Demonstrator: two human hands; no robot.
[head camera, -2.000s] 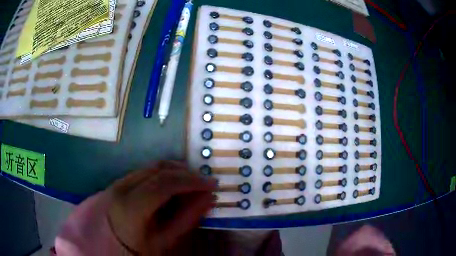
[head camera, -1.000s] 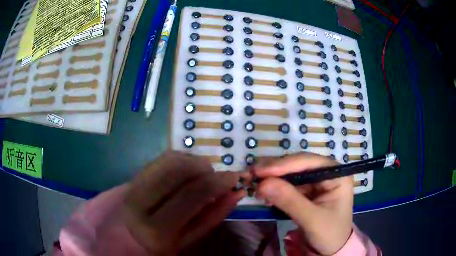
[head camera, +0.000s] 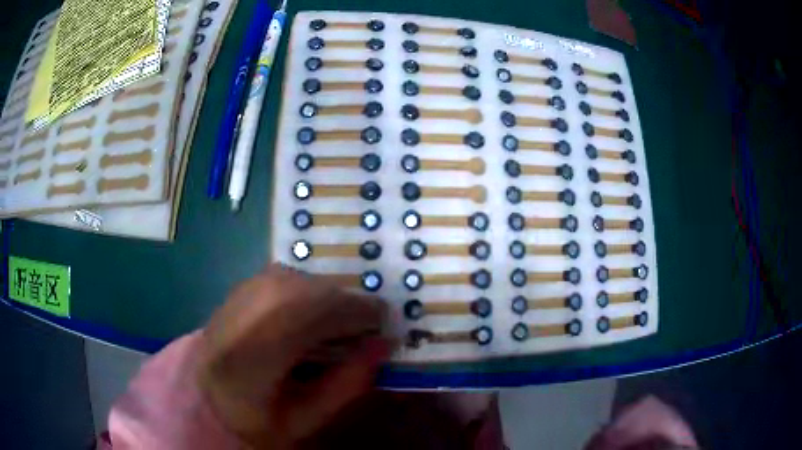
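Observation:
A white foam tray (head camera: 494, 189) lies in front of me, with columns of tan dumbbell-shaped slots and small dark round drivers at their ends. Some drivers show a bright face, like the one at the left edge (head camera: 302, 250). A few slots in the second column lack a right-hand disc. My left hand (head camera: 299, 352), blurred with its fingers bunched, covers the tray's near left corner. A small dark, blurred piece (head camera: 418, 337) is at its fingertips, by the nearest second-column slot; whether it is held is unclear. My right hand is out of view; only its pink sleeve shows.
A blue pen (head camera: 237, 105) and a white pen (head camera: 251, 127) lie left of the tray. Further left are mostly empty trays (head camera: 88, 198) under a yellow written sheet (head camera: 105, 48). A green label (head camera: 40, 286) is at the front left. A reddish-brown square (head camera: 611, 22) lies beyond the tray.
A second ago my right hand held a black pen-shaped probe against a small piece at my left fingers; hand and probe have left the view. The tray appears further left.

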